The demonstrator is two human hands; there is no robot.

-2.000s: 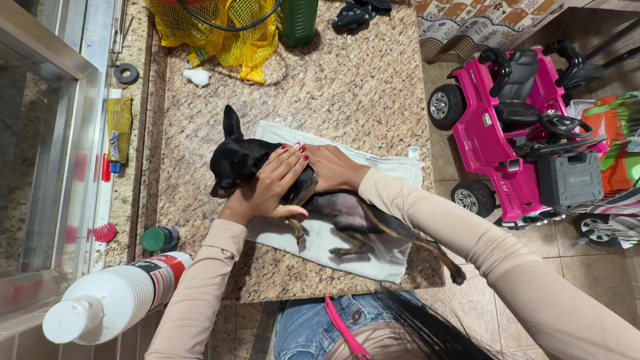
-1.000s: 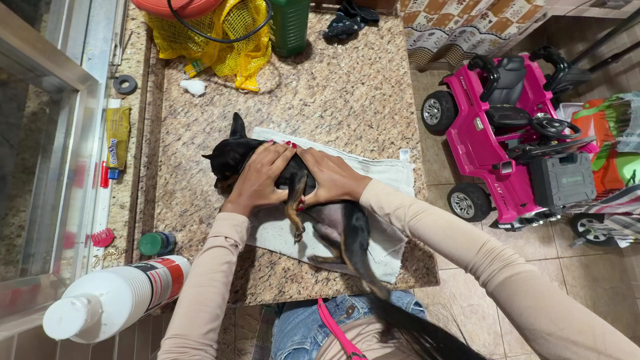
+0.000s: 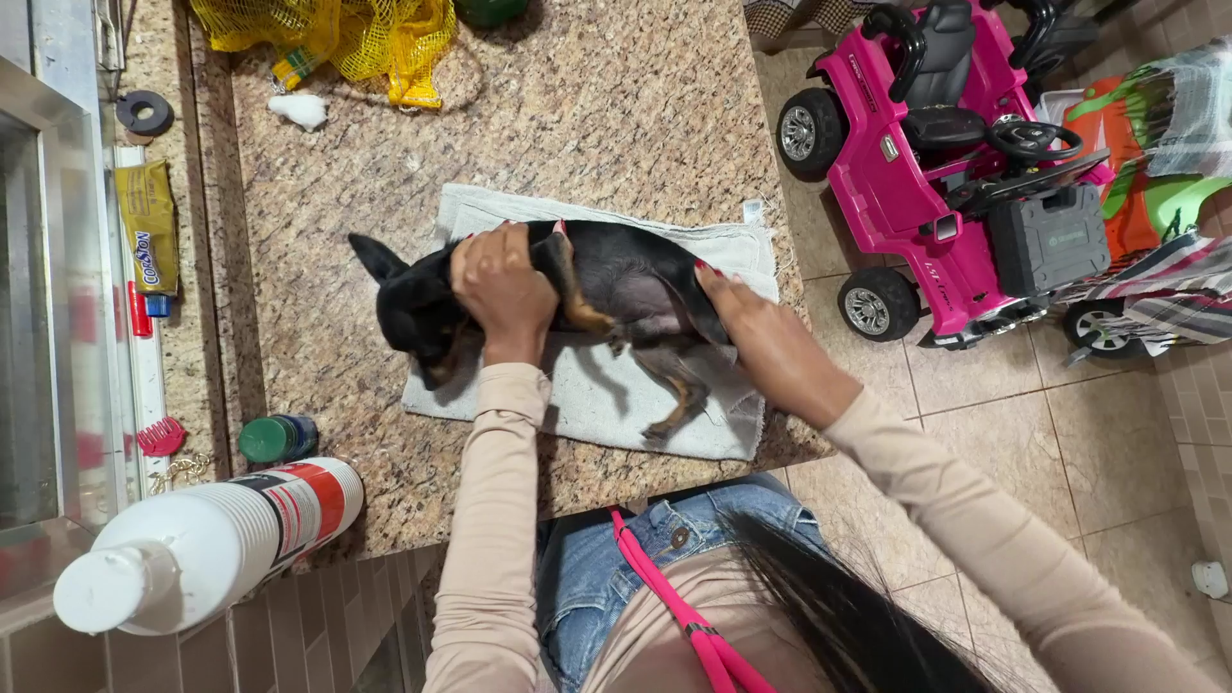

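A small black-and-tan dog [image 3: 616,260] lies on its side on a white towel [image 3: 616,395], its head to the left and its belly toward me. My left hand [image 3: 505,289] grips the dog around the shoulder and upper foreleg, just behind its lowered head. At the hindquarters, my right hand [image 3: 770,346] rests with its fingers on the dog's rump and upper thigh; whether they close around it is not clear. The towel is spread on a speckled granite counter [image 3: 597,115].
Yellow mesh bags [image 3: 375,38] and a white tuft [image 3: 299,111] are at the back left. A large white bottle [image 3: 202,544] and a green-capped jar [image 3: 277,438] stand front left. A pink toy car [image 3: 895,164] is on the floor at right.
My right hand has moved right, from the dog's middle to its rump. The dog's body, bent toward me a second ago, now lies stretched along the towel. The view has come closer.
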